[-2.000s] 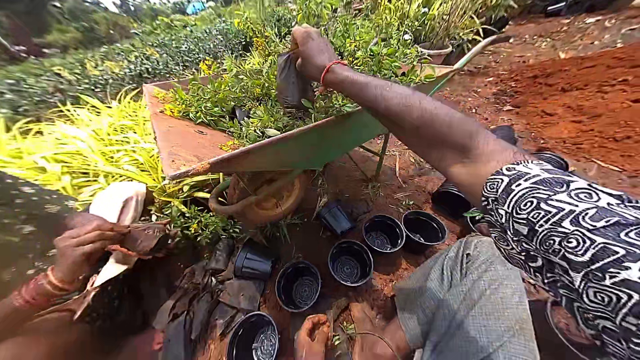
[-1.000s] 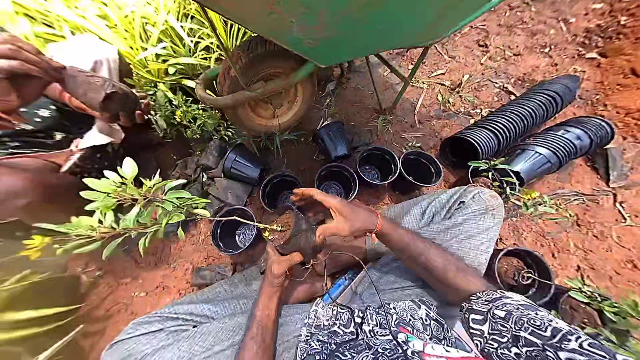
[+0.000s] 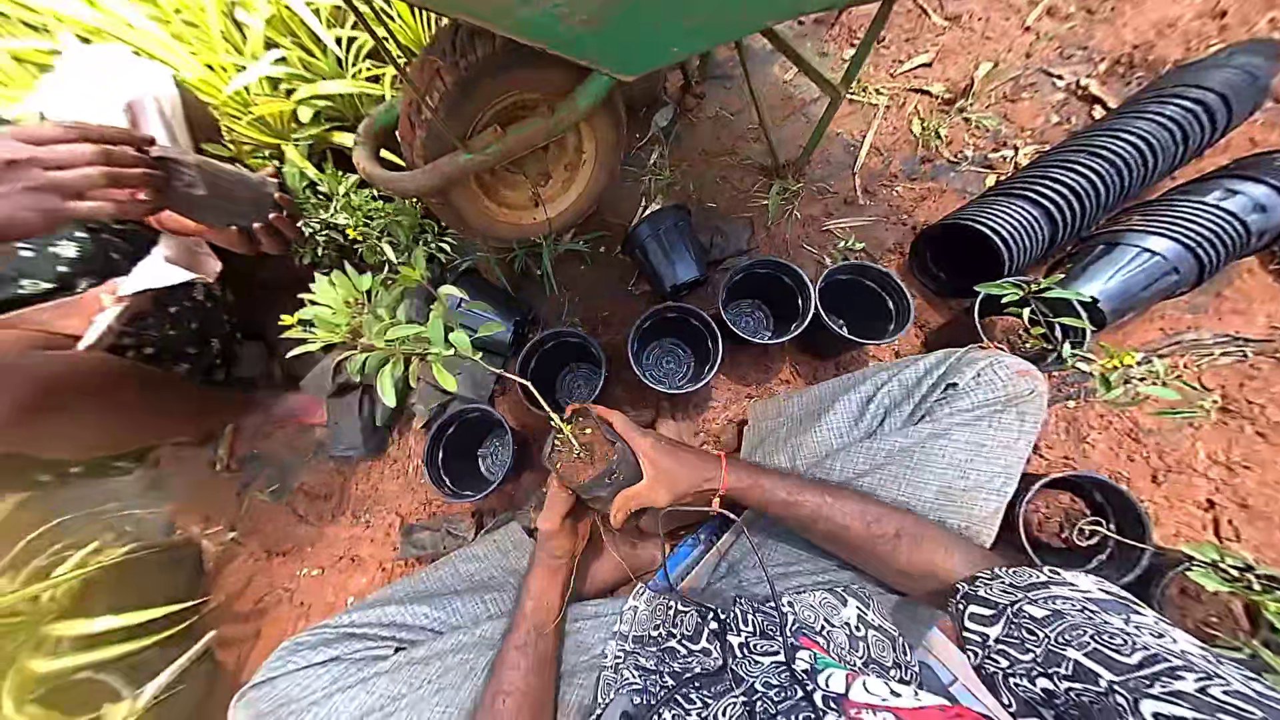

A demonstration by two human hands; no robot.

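Observation:
Both my hands hold a leafy seedling by its black plastic nursery bag, above my lap. My right hand, with a red thread at the wrist, wraps the bag's right side. My left hand grips its lower left side. The soil at the bag's top faces up toward me, and the stem leans out to the left. Just beyond stand several black plastic pots, among them one left of the bag and one above it; no soil shows in these two.
A green wheelbarrow with a muddy wheel stands ahead. Two nested pot stacks lie at right, near potted plants. At left a co-worker's hands hold a dark bag.
Two seconds ago my right hand held a dark bag over the wheelbarrow; one second ago both hands had the bagged seedling at my lap. Its foliage has since swung up and away from me.

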